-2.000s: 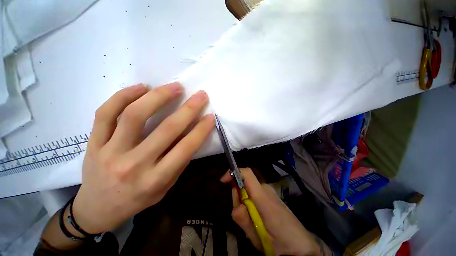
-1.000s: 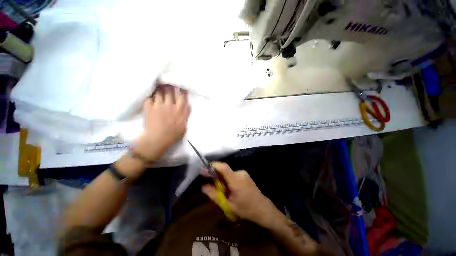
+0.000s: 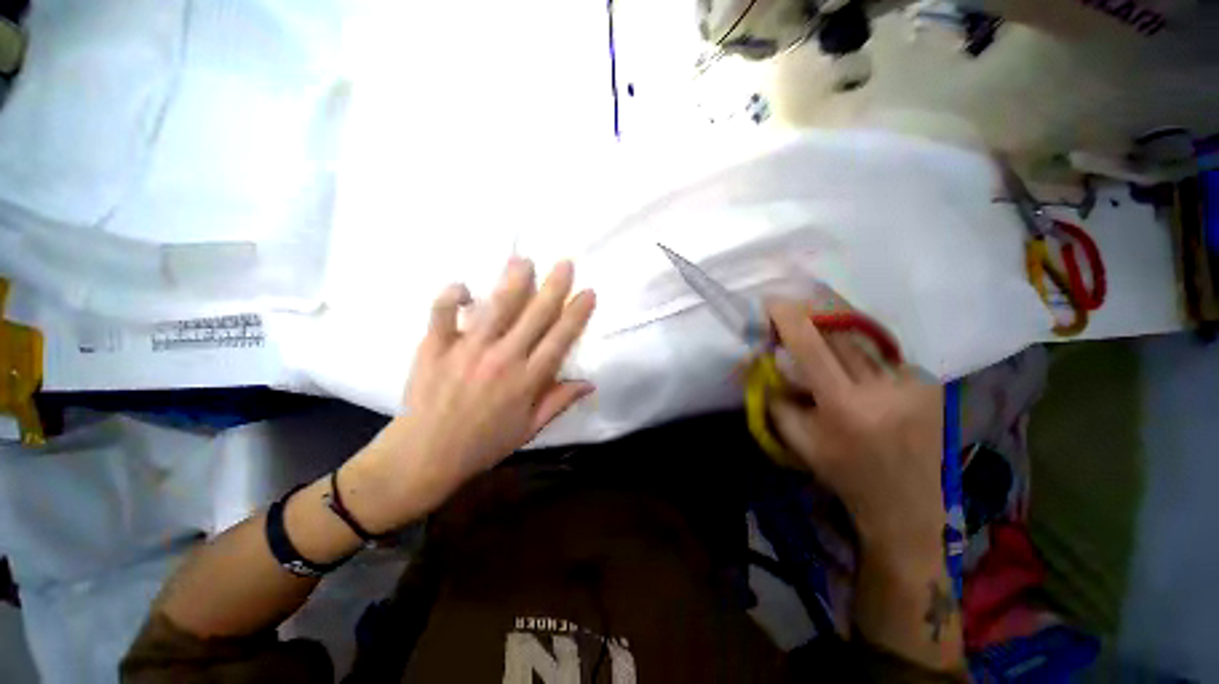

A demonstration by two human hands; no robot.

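Note:
A large white fabric piece (image 3: pixel 922 214) lies over the table in front of me, its edge hanging over the front. My left hand (image 3: pixel 501 361) lies on the fabric with its fingers spread, palm down. My right hand (image 3: pixel 856 401) holds scissors (image 3: pixel 709 290) with yellow and red handles. The scissors lie over the fabric to the right of my left hand. Their blades look closed and point up and left. The right hand is slightly blurred.
More white fabric (image 3: pixel 254 120) lies at the left. Spare scissors (image 3: pixel 1065 274) lie at the table's right end. A sewing machine (image 3: pixel 936 80) stands at the back right. A printed ruler (image 3: pixel 207 331) and a yellow-orange piece (image 3: pixel 20 368) are at the front left.
Fabric now covers the table right of my left hand, below the machine. My right hand has moved right and up with the scissors, now over the fabric. My left hand's fingers have spread.

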